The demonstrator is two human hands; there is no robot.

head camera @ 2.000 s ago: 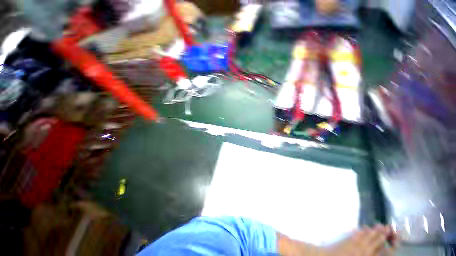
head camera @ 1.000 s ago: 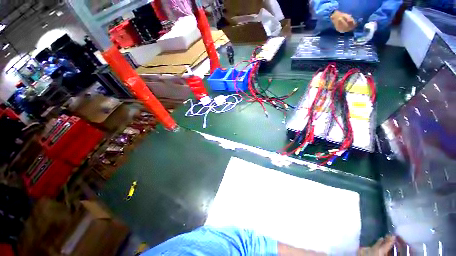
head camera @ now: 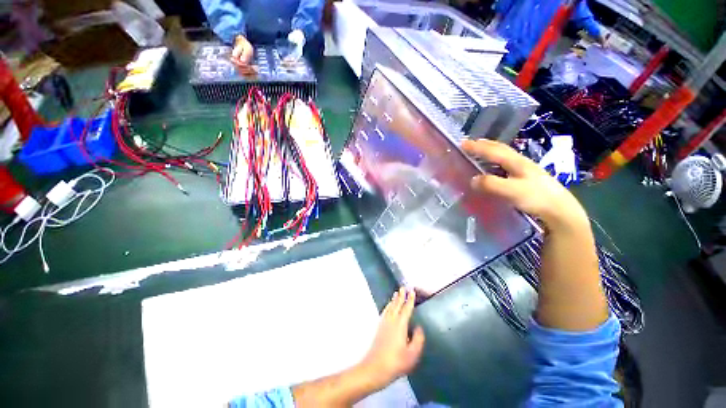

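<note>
A shiny silver-grey heatsink housing (head camera: pixel 422 191) stands tilted on its edge at centre right, its marked face towards me. My right hand (head camera: pixel 529 187) grips its upper right edge, fingers over the face. My left hand (head camera: pixel 396 339) is at its bottom corner, fingertips touching the edge; whether the thumb closes on it is unclear. A white protective sheet (head camera: pixel 263 331) lies flat on the green bench at the left of my left hand.
Wired power modules (head camera: pixel 282 151) lie beyond the sheet. More housings (head camera: pixel 454 80) stand behind. Blue bins (head camera: pixel 68 143) and a white cable (head camera: pixel 60 195) are left, cable coils (head camera: pixel 609 279) right, with gloves (head camera: pixel 560 158) and a fan (head camera: pixel 697 182). A person's hands (head camera: pixel 243 52) work opposite.
The view has swung right. My right hand has come into view on the housing's upper edge. The housing now shows whole, tilted, with my left hand at its lower corner.
</note>
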